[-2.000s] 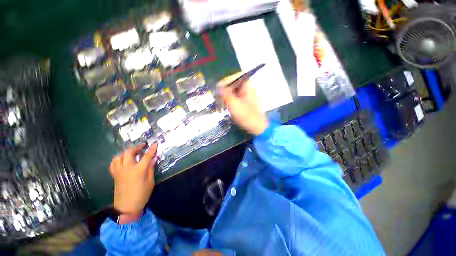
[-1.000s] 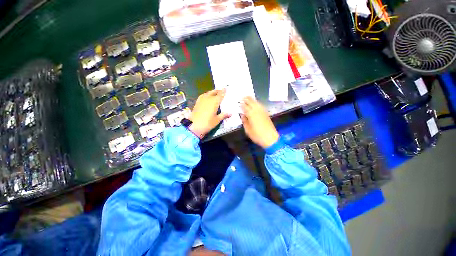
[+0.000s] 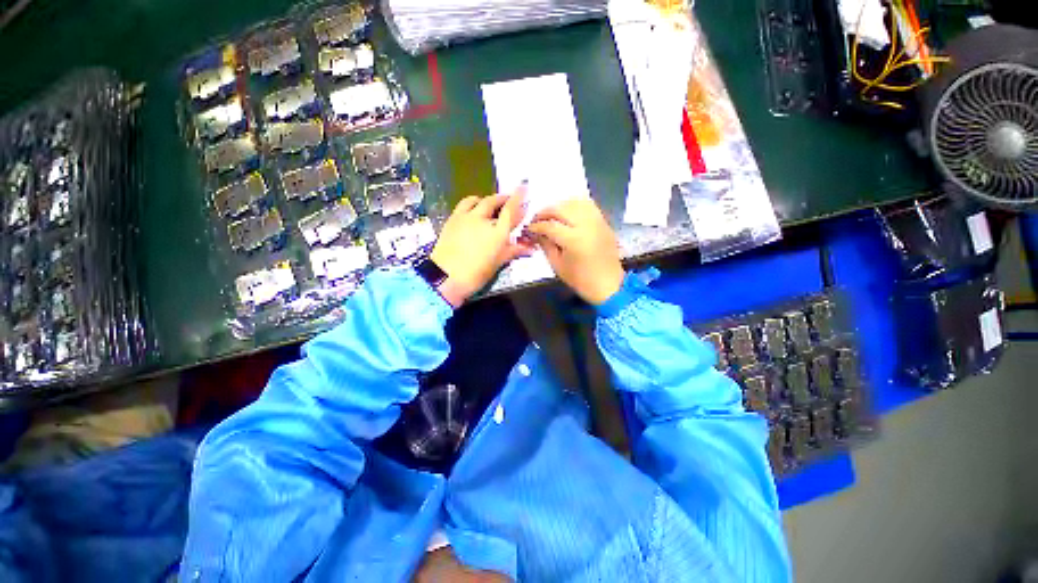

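Observation:
The white release liner sheet (image 3: 533,131) lies upright in view on the green mat, its near end under my hands. My left hand (image 3: 472,248) is over its near left edge, fingers bent. My right hand (image 3: 583,245) is at its near right, with thumb and fingertips drawn together close to the left fingertips. A tiny dark spot shows between the fingertips; what it is, and whether either hand grips it, cannot be told. No tweezers can be made out. The clear blister tray (image 3: 273,310) with rows of circuit boards (image 3: 311,179) lies left of the sheet.
Stacked filled trays (image 3: 68,228) stand at far left, a stack of sticker sheets (image 3: 489,21) at the back. Narrow liner strips (image 3: 660,125) lie on a clear bag (image 3: 728,211) at right. A fan (image 3: 1004,139) and yellow wires stand far right. A black tray of boards (image 3: 797,376) is below the bench edge.
My left hand has moved right from the blister tray to the liner sheet. My right hand showed dark tweezers earlier; these no longer show. The fingertips of both hands have come closer together.

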